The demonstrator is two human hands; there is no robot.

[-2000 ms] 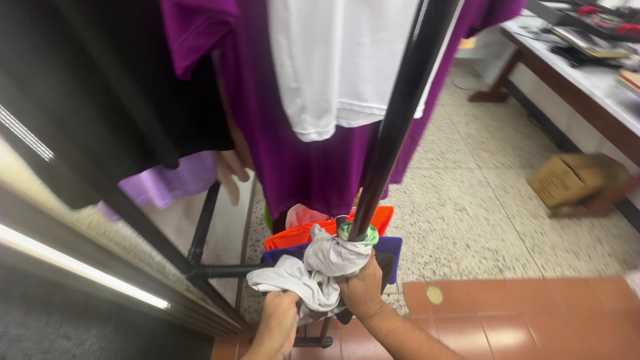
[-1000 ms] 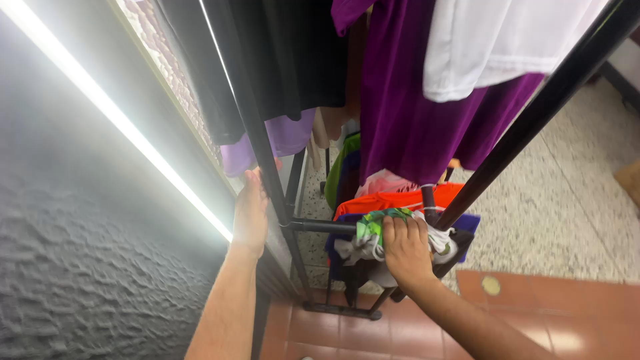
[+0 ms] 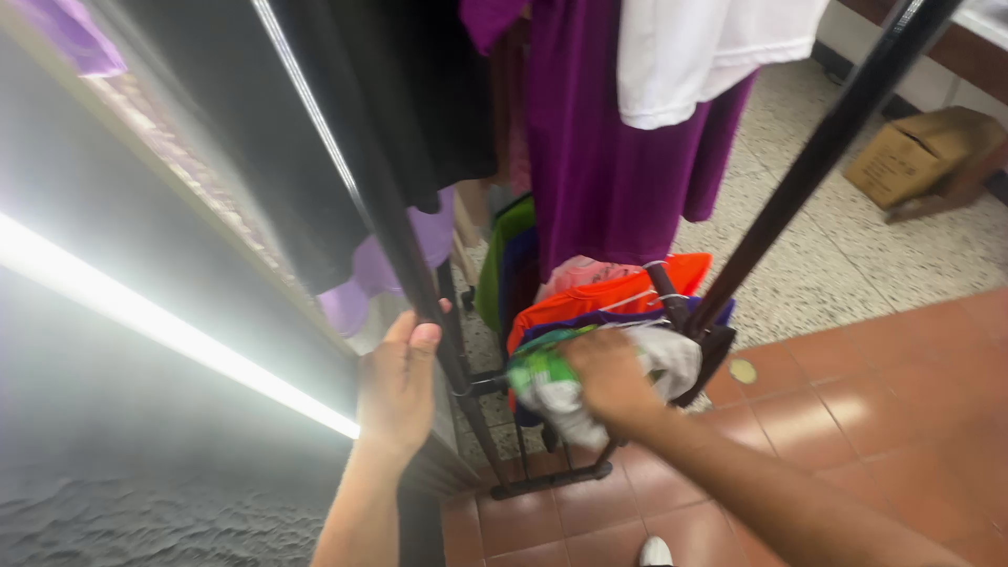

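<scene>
My left hand (image 3: 402,378) is at the left black upright post (image 3: 394,236) of a metal clothes rack, thumb and fingertips around it. Over a white and green cloth (image 3: 559,394) on the rack's low crossbar lies my right hand (image 3: 610,374), blurred; whether its fingers grip the cloth cannot be told. Just behind the cloth hang an orange garment (image 3: 583,299) and a dark blue one, with a pink printed piece further back. Above them hang a long purple garment (image 3: 606,165) and a white one (image 3: 677,63). Black clothing (image 3: 441,94) hangs on the left.
A mirror-like panel with a bright light strip (image 3: 173,323) stands close on the left. The rack's right post (image 3: 819,150) slants up to the right. A cardboard box (image 3: 913,157) is on the speckled floor, and a white shoe tip (image 3: 655,551) shows on the red tiles.
Two seconds ago both my hands were on the white cloth; my left hand has since moved to the left post. My right hand remains at the cloth, where green now shows.
</scene>
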